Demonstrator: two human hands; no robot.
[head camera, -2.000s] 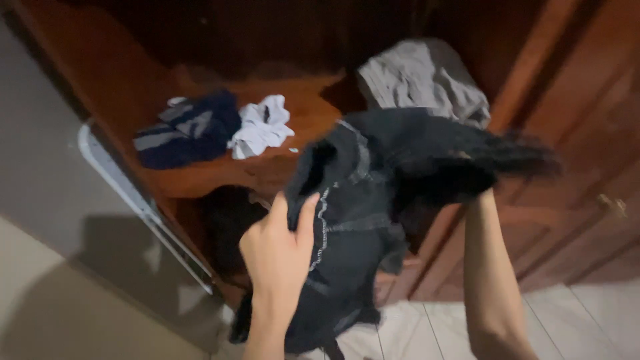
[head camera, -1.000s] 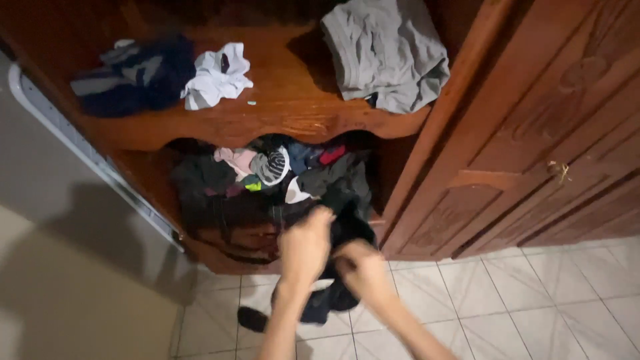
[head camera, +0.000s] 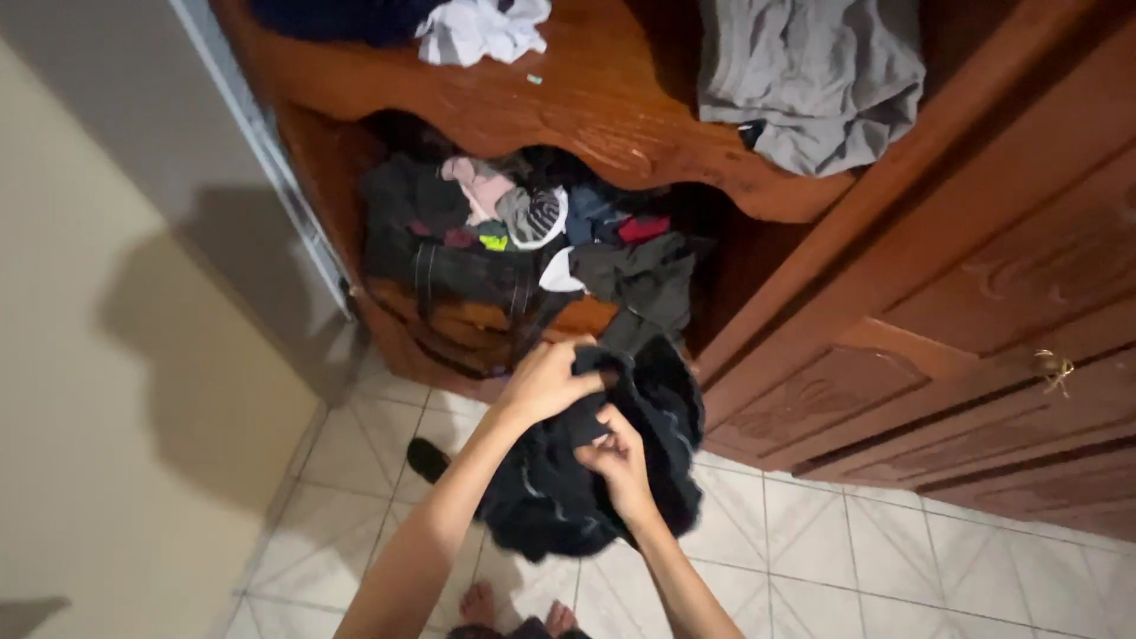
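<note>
A dark, bunched-up garment (head camera: 568, 479) with pale stitching hangs in front of the wardrobe's low compartment. My left hand (head camera: 555, 382) grips its upper edge, thumb pointing right. Just below and to the right, my right hand (head camera: 617, 457) pinches the cloth near its middle, fingers curled. Behind the garment, a heap of mixed clothes fills the low compartment, among them a pink cloth (head camera: 479, 186), a striped grey and white piece (head camera: 535, 217), a dark bag or garment with straps (head camera: 475, 275) and a dark grey cloth (head camera: 643, 275).
Above, a wooden shelf (head camera: 586, 115) bears a white cloth (head camera: 484, 31), a navy cloth (head camera: 337, 18) and grey folded fabric (head camera: 812, 80). Carved wooden doors (head camera: 994, 311) stand at right, a pale wall (head camera: 80, 293) at left. A dark slipper (head camera: 428, 460) lies on the tiles by my bare feet (head camera: 477, 605).
The dark garment, spread out before the upper shelf two seconds ago, is now lower and bunched over the floor. Both hands have come closer together. The view has tilted down.
</note>
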